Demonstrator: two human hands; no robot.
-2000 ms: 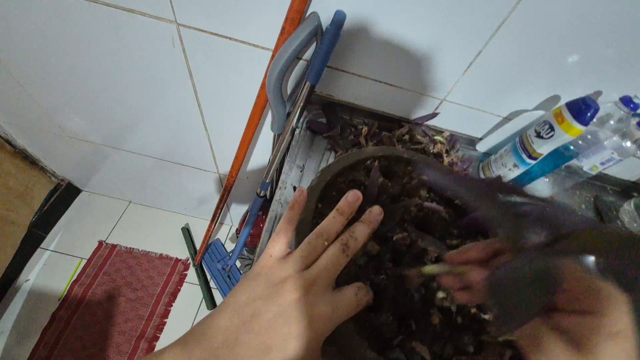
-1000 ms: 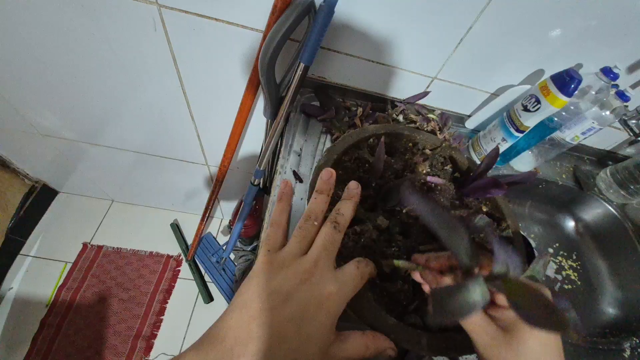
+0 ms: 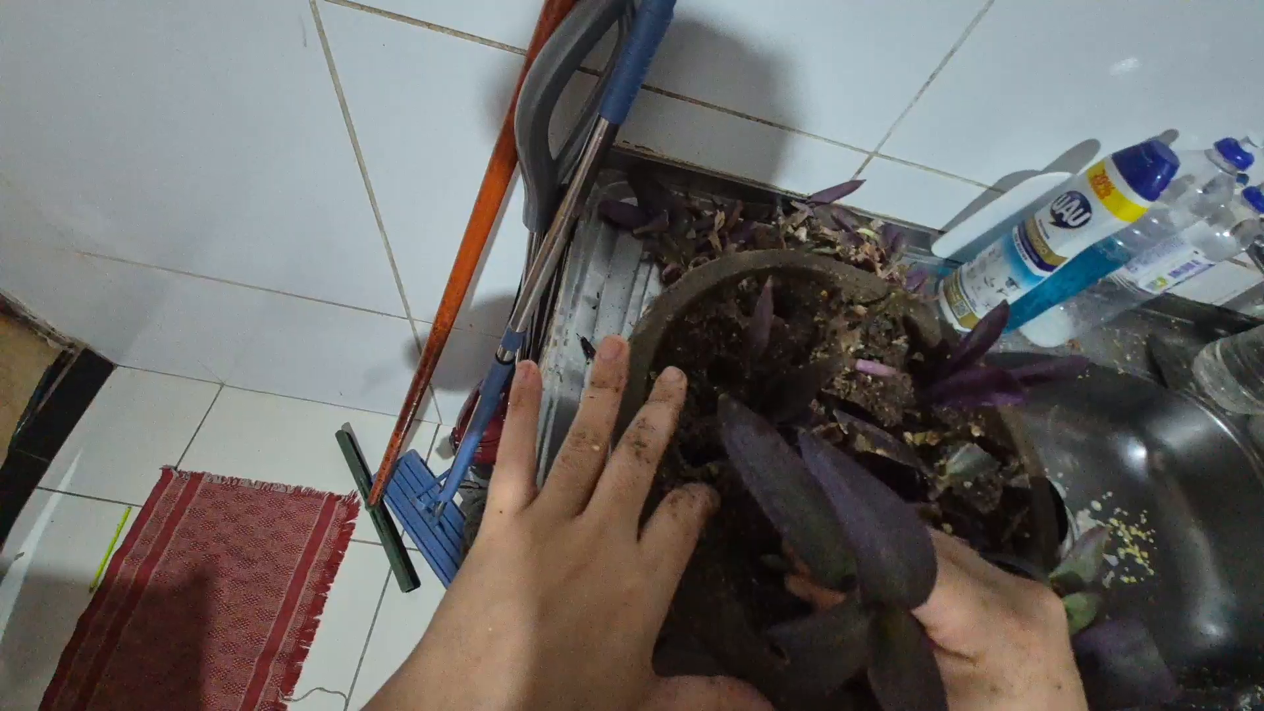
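Note:
A round plant pot [image 3: 760, 262] full of dark soil [image 3: 731, 326] stands on a ribbed metal drainboard [image 3: 607, 286]. My left hand [image 3: 583, 553], soil on its fingers, is spread over the pot's left rim and holds nothing. My right hand [image 3: 987, 612] is low in the pot on the right, partly hidden behind the broad purple-green leaves [image 3: 869, 513] of a plant cutting. Its fingertips are down at the soil, and the leaves cover what they grip. Smaller purple shoots [image 3: 978, 370] stand at the pot's right side.
Plant debris [image 3: 731, 227] lies behind the pot. Cleaner bottles [image 3: 1066, 232] stand at the back right, beside a dark sink basin [image 3: 1165, 494] with yellow bits. Left of the drainboard lean an orange pole [image 3: 464, 267] and a blue-handled mop [image 3: 430, 494]. A red rug [image 3: 197, 592] lies on the floor.
My right hand has moved down to the soil with the leafy cutting, which it held above the pot a second ago. My left hand stays spread at the rim.

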